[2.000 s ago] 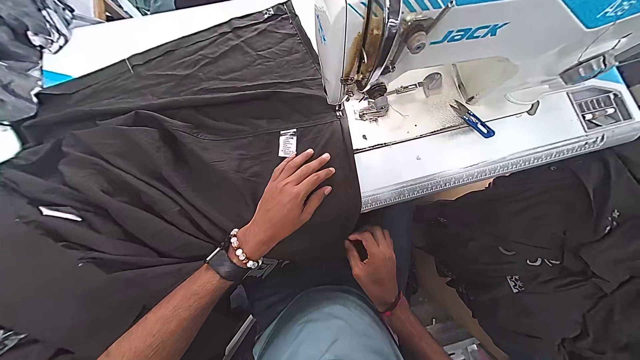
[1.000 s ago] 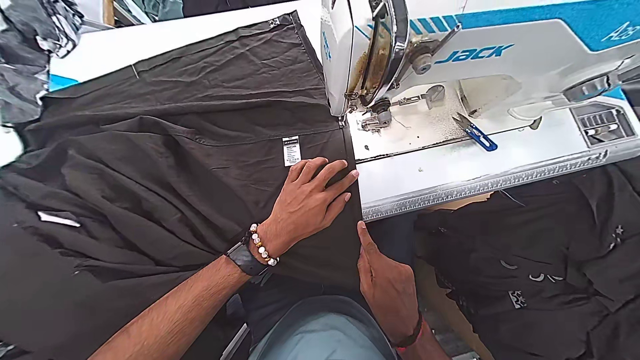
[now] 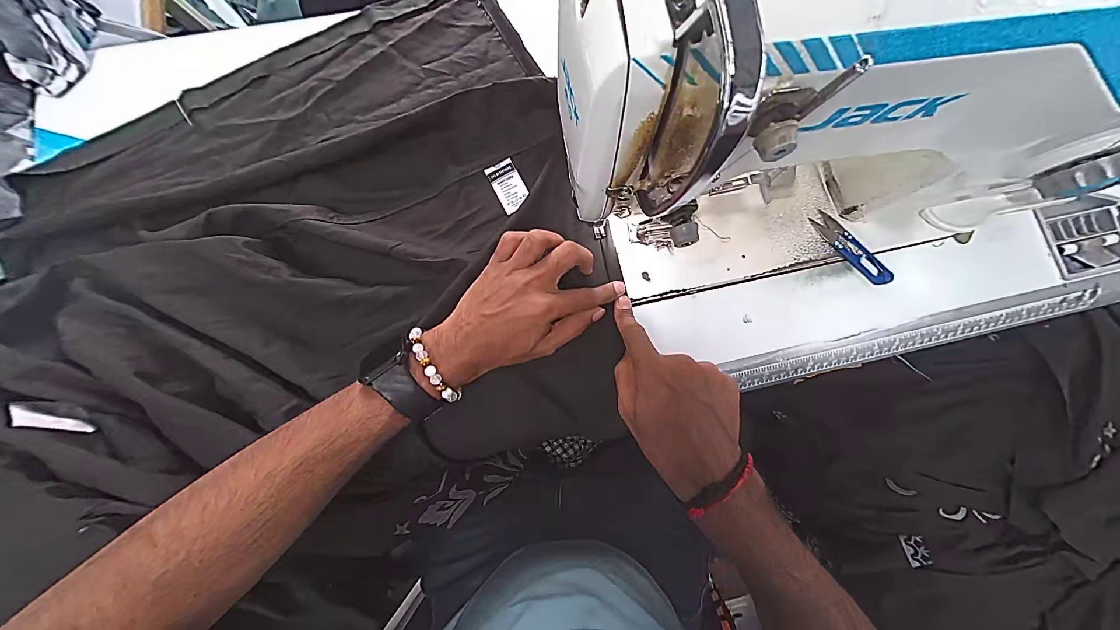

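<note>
A large dark cloth garment (image 3: 289, 254) spreads over the left of the table, its right edge running under the needle area of a white and blue Jack sewing machine (image 3: 875, 105). A white label (image 3: 507, 185) shows on the cloth. My left hand (image 3: 516, 306), with a bead bracelet and a black watch strap at the wrist, lies on the cloth, fingers apart, index fingertip at the edge. My right hand (image 3: 678, 411) points its index finger at that same spot, its other fingers curled. Just below the presser foot, the two fingertips meet or nearly meet.
Blue-handled thread snips (image 3: 853, 249) lie on the machine bed, right of the needle. A ruler strip (image 3: 919, 339) runs along the bed's front edge. More dark printed cloth (image 3: 919, 455) hangs at the lower right. Patterned cloth (image 3: 48, 44) is piled at the upper left.
The cloth has moved up towards the machine's far side. My right hand has moved up from the lower cloth edge to near the needle, its index finger now extended.
</note>
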